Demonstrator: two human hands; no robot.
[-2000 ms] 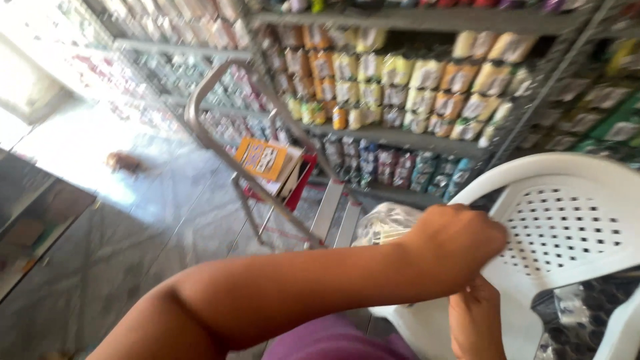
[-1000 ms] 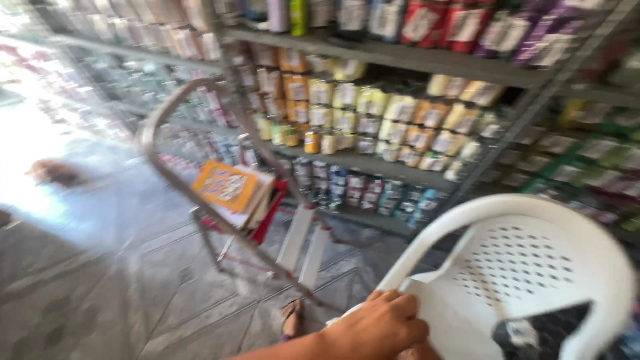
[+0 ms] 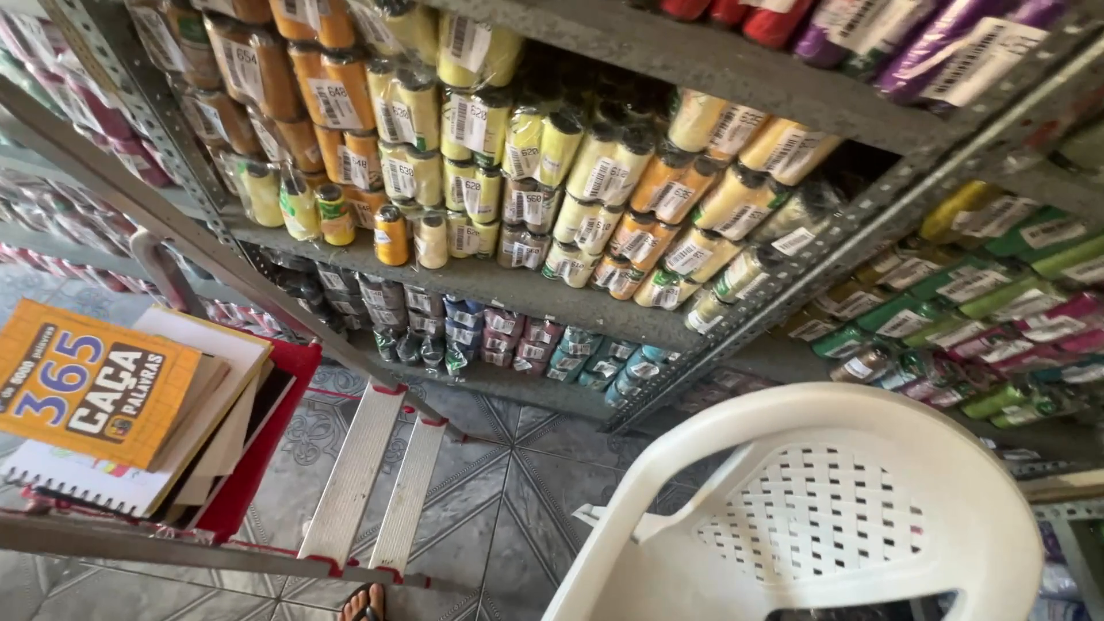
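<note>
Neither my left hand nor my right hand shows in the head view now. At the lower right stands a white plastic armchair (image 3: 811,509) with a lattice back, and something dark shows at its bottom edge. A metal stepladder (image 3: 362,479) with red fittings is at the left. On its red top step lies a stack of books, with an orange puzzle book (image 3: 95,379) uppermost and a spiral notebook (image 3: 82,479) below it. Wrapped thread spools (image 3: 466,129) in yellow and orange fill the metal shelf (image 3: 517,285) ahead.
Grey spools (image 3: 397,306) and teal spools (image 3: 595,358) are on the bottom shelf. Green and pink spools (image 3: 966,293) fill the rack at the right. A sandaled foot (image 3: 362,601) rests on the patterned tile floor (image 3: 535,483) beside the ladder.
The hands seen near the white chair in the earlier frames are out of view. The view has moved closer to the shelves and the ladder.
</note>
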